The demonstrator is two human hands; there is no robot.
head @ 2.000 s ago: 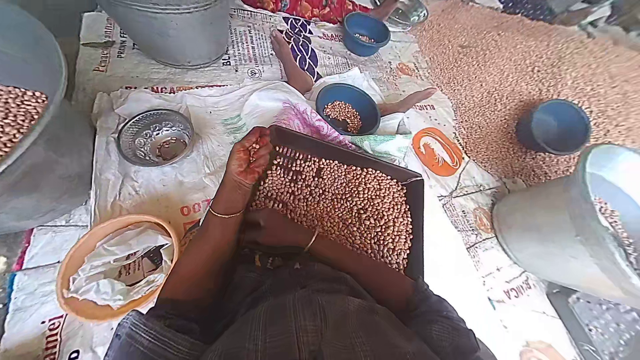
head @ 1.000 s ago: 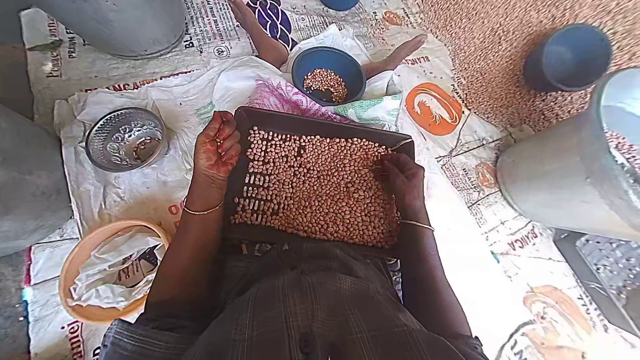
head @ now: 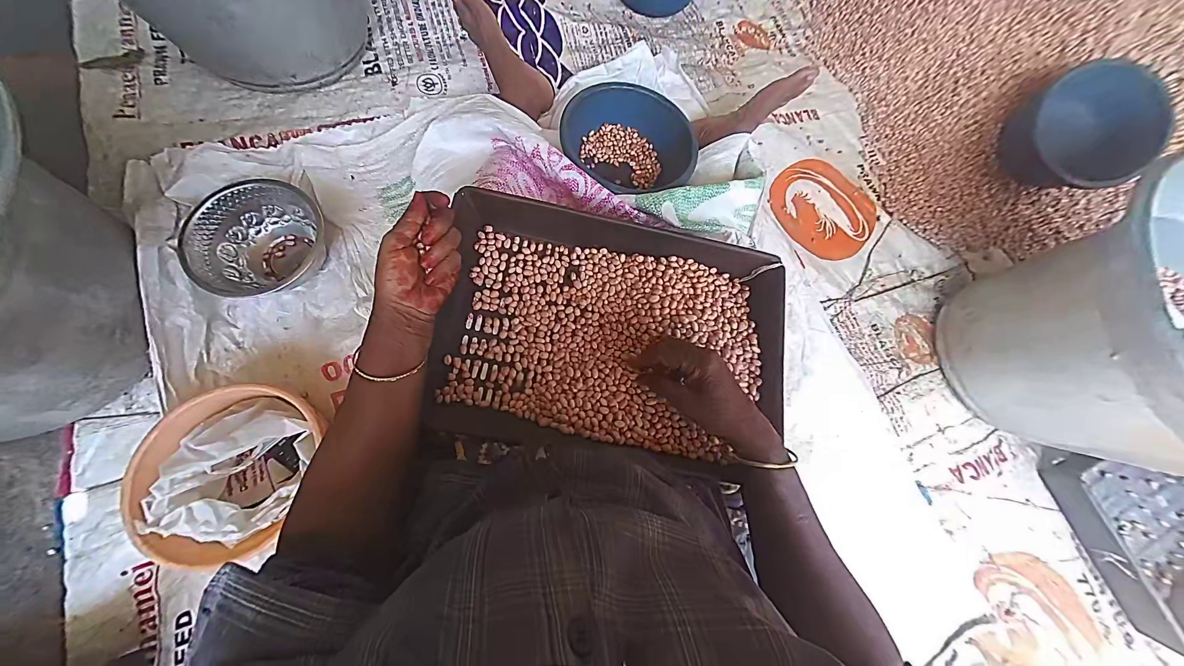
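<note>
A dark rectangular tray with a slotted bottom rests on my lap, tilted slightly in view. Reddish-brown shelled peanuts cover most of it, with slots showing at its left side. Beside the tray's upper left edge, my left hand is turned palm up, its fingers curled around a few peanuts. Over the right half of the tray, my right hand touches the peanuts with its fingers bent downward; whether it grips any is hidden. A bangle circles each wrist.
Beyond the tray, a blue bowl of peanuts stands between another person's legs. Left are a perforated metal bowl and an orange basin lined with white plastic. Metal buckets stand around printed sacks. A blue tub sits on a large peanut heap.
My right hand has moved from the tray's right edge inward over the peanuts. Two seconds ago it was near the tray's lower left. My left hand stays curled by the upper left edge.
</note>
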